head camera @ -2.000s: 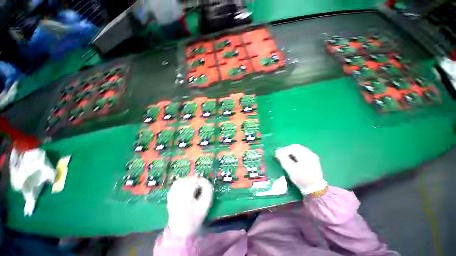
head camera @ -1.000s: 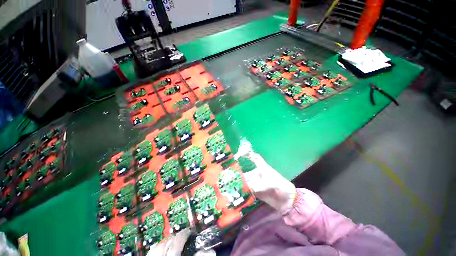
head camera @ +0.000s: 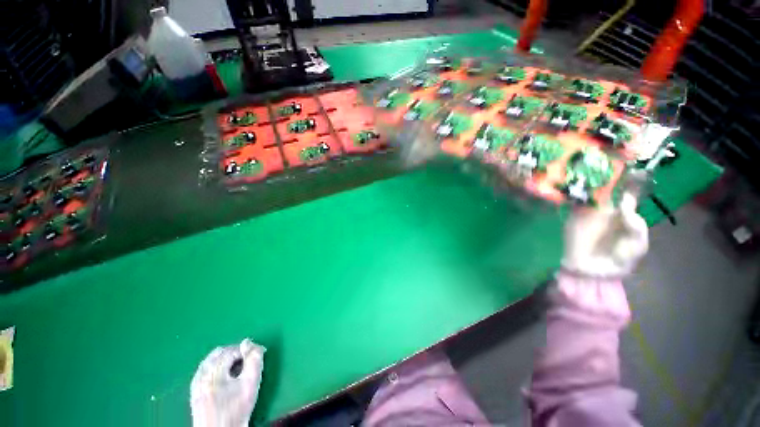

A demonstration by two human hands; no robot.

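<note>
My right hand (head camera: 602, 238), in a white glove, grips the near right edge of a clear plastic tray (head camera: 546, 179). The tray has red-orange pockets with rows of green circuit boards (head camera: 589, 173). It is raised and blurred over the right part of the bench, covering another tray's place. My left hand (head camera: 227, 385), also gloved, is low at the left over the green mat, away from the tray, its fingers curled. A small dark spot shows at its fingers; I cannot tell if it is an object or a gap.
A nine-pocket tray (head camera: 271, 153) lies on the dark belt (head camera: 158, 193), with another tray (head camera: 50, 208) at the far left. A translucent bottle (head camera: 175, 52) and black fixture (head camera: 279, 62) stand behind. A yellowish slip (head camera: 6, 359) lies left. Dark-handled cutters (head camera: 664, 210) are partly hidden at right.
The full tray in front of me has left the near mat and moved up and right with my right hand. My left hand is now apart from it, at the lower left.
</note>
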